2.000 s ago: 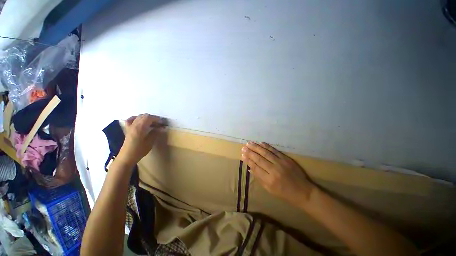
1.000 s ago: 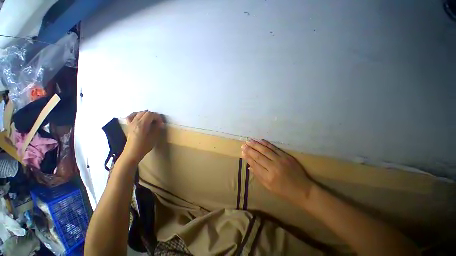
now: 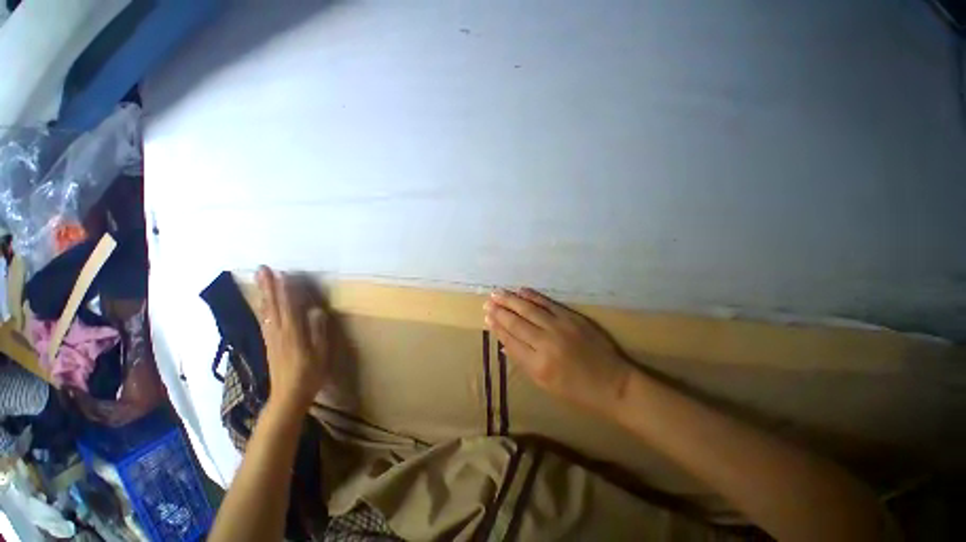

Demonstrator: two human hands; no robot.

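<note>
A tan garment panel (image 3: 408,371) lies on the table, bunched toward me. A long paler yellow-tan strip (image 3: 408,304) lies along its upper edge, with a thin white edging (image 3: 805,320) showing at the right. My left hand (image 3: 288,328) lies flat over the strip's left end, fingers extended. My right hand (image 3: 551,344) rests flat with its fingertips on the strip, just above paired dark stripes (image 3: 495,386). Neither hand is closed around anything. A black band (image 3: 235,318) with a thin loop is at the garment's left end.
The pale cloth-covered table (image 3: 424,148) extends beyond the garment. Left of it are plastic bags (image 3: 90,175), pink cloth (image 3: 79,355), a loose tan strip (image 3: 83,291) and a blue crate (image 3: 159,487). Checked fabric (image 3: 358,524) shows under the garment. A dark object is cut off at top right.
My left hand has gone from curled fingers at the strip's edge to flat, extended fingers. My right hand keeps its place on the strip. The whole view has shifted slightly.
</note>
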